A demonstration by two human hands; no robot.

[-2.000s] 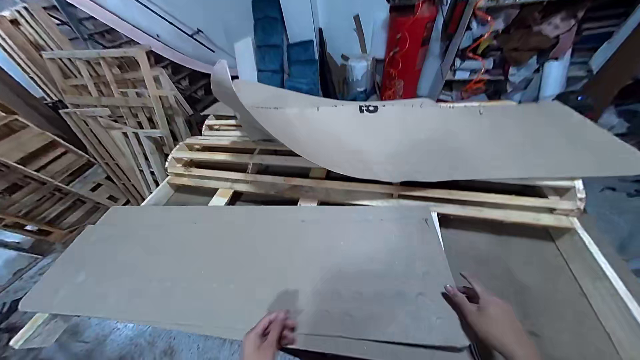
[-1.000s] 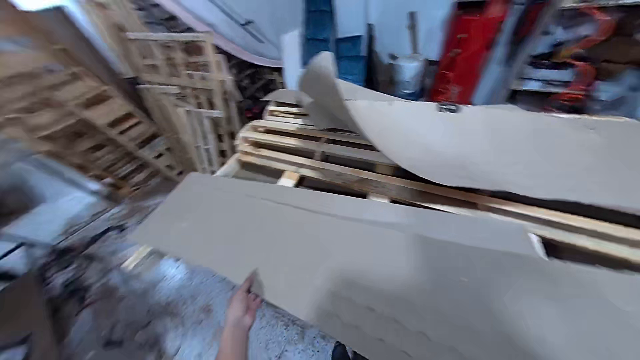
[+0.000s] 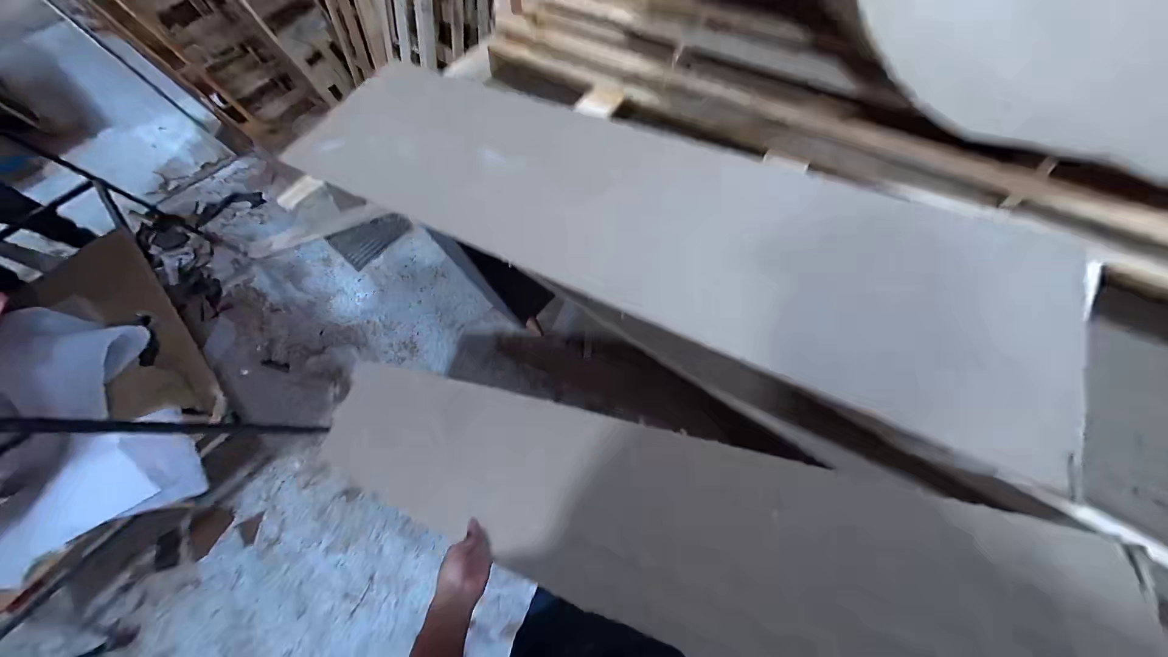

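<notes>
My left hand point(image 3: 465, 563) grips the near edge of a long cardboard sheet point(image 3: 693, 520), thumb on top and fingers out of sight beneath. That sheet spans the lower part of the view, in front of my body. My right hand is not in view. Beyond it a second long cardboard sheet point(image 3: 712, 246) lies on the wooden frame point(image 3: 812, 119), its left end overhanging. A large curved cardboard sheet point(image 3: 1031, 73) covers part of the frame at the upper right.
Wooden pallets point(image 3: 265, 55) and slats stand behind at the upper left. On the left are a brown board point(image 3: 119, 310) with white sheet material point(image 3: 91, 474) on it, and a thin dark bar point(image 3: 164, 426). Scraps lie on the concrete floor point(image 3: 310, 566).
The held sheet has come off the other sheet on the frame, toward my body, with my left hand on it. My right hand, seen two seconds ago, is out of view. The view has swung left and down.
</notes>
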